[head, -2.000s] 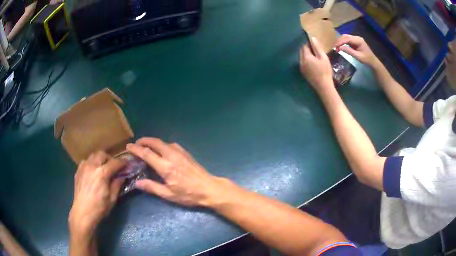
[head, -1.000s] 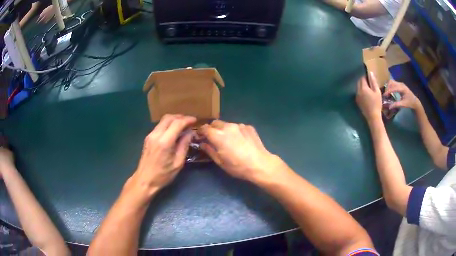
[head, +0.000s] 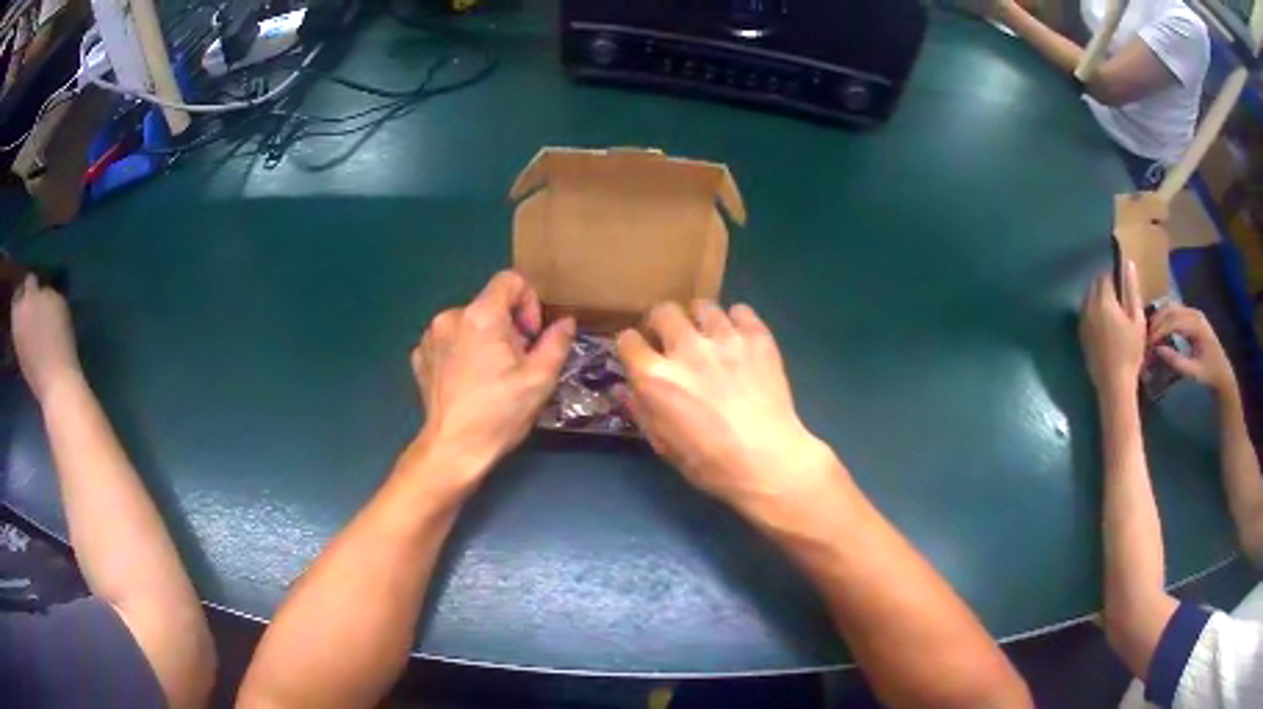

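Observation:
A mailer box (head: 623,229) lies on the green table in front of me, its plain brown hinged lid standing open with side ears out. A crinkled clear plastic bag (head: 585,388) with dark bits showing through lies in its tray. My left hand (head: 485,360) is at the tray's left side, with fingertips at the bag's upper left. My right hand (head: 713,388) is at the right side, with fingers curled over the tray's edge and bag. The fingers hide both tray sides, and I cannot tell whether either hand grips anything.
A large dark radio-like box (head: 741,63) stands at the back. Cables (head: 346,104) and a blue-and-red object (head: 122,159) lie at the back left. Another person's arm (head: 104,471) is at the left. At the right, a person's hands (head: 1115,333) work at another small open box (head: 1143,243).
The view has swung left, so the box and my hands now show more centrally. My hands have moved apart, and more of the plastic bag shows between them.

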